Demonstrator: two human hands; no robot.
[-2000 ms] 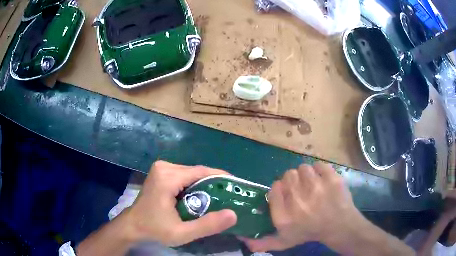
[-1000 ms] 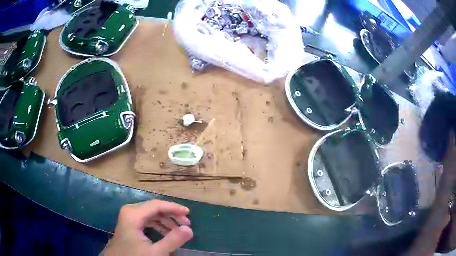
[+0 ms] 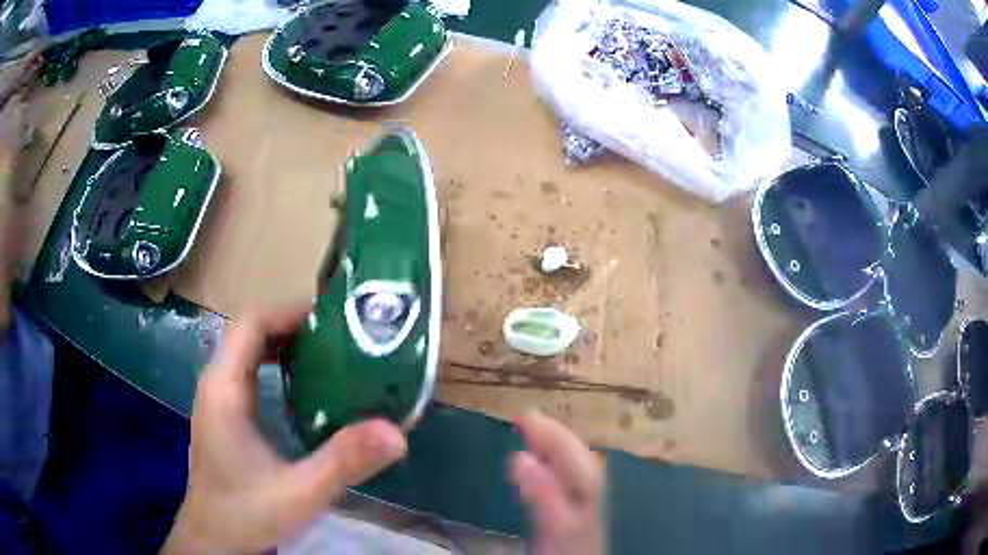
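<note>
My left hand [image 3: 255, 455] holds a glossy green car body shell [image 3: 374, 249] on edge above the bench's front edge, thumb at its lower end and fingers behind it. A silver round lamp piece [image 3: 382, 313] shows on the shell. My right hand [image 3: 558, 477] is right of the shell, not touching it, fingers apart and slightly blurred; I see nothing in it. The white oval glue dish [image 3: 542, 331] with pale green inside sits on the stained cardboard pad [image 3: 618, 293]. A white lump [image 3: 555, 258] lies behind the dish.
Several green shells [image 3: 152, 206] with lamps stand at left and back left. Several dark hollow shells [image 3: 850, 390] with silver rims lie at right. An open plastic bag [image 3: 748, 130] of silver and red parts is at the back. A person's arm shows at the left edge.
The near-left shell has left the cardboard and a shell is now upright in my left hand. My right hand has come into view at the front. The view has shifted left.
</note>
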